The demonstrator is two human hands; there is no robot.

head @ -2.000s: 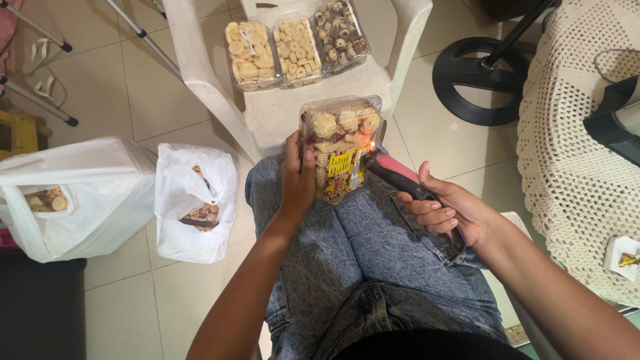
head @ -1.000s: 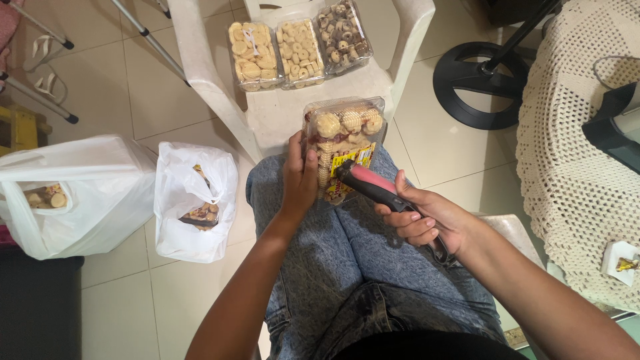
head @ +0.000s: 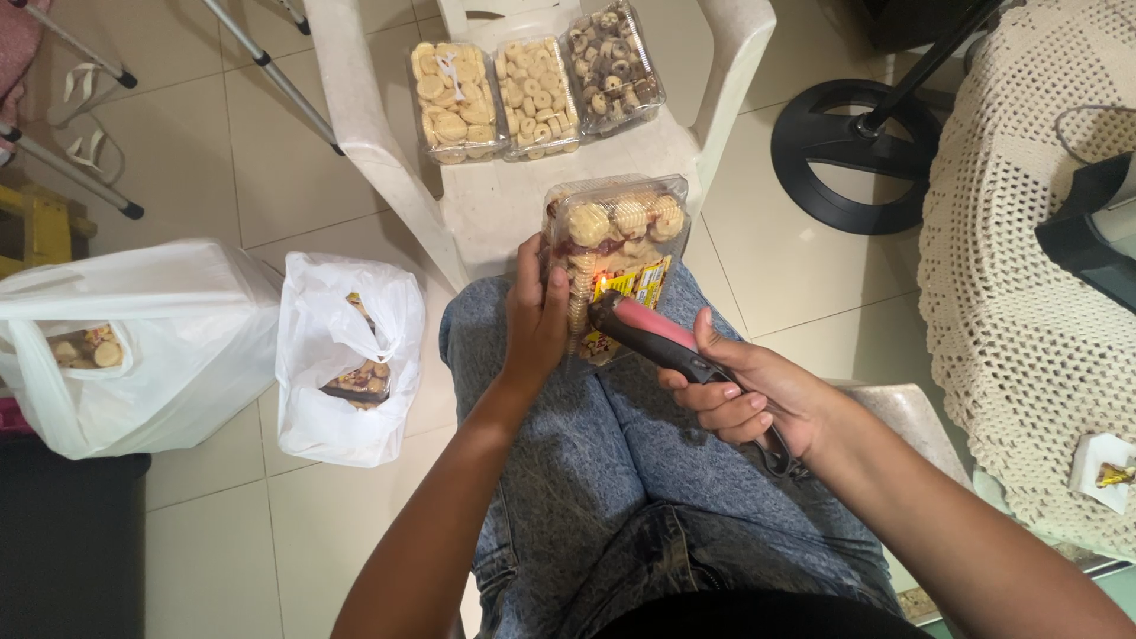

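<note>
My left hand (head: 540,311) grips the left side of a clear plastic clamshell box of cookies (head: 628,222), tilted above my lap. Yellow labels (head: 635,288) with writing are on its face. My right hand (head: 745,382) is closed around a black and pink handheld lighter (head: 661,333). A small flame shows at the lighter's tip, in front of the label area; whether the tip touches the box I cannot tell. Beyond the box, three more clear boxes of cookies stand side by side on a white plastic chair (head: 497,217): pale ones (head: 457,106), small rings (head: 537,98) and dark-speckled ones (head: 614,67).
Two white plastic bags, one large (head: 169,355) and one smaller (head: 351,426), hold cookie boxes on the tiled floor at left. Metal legs (head: 266,67) stand behind them. At right are a round black stand base (head: 856,155) and a table with a crocheted cloth (head: 994,266).
My right hand and the lighter have moved left from the box's right edge, where the flame showed two seconds ago, across its label area. My left hand still holds the box.
</note>
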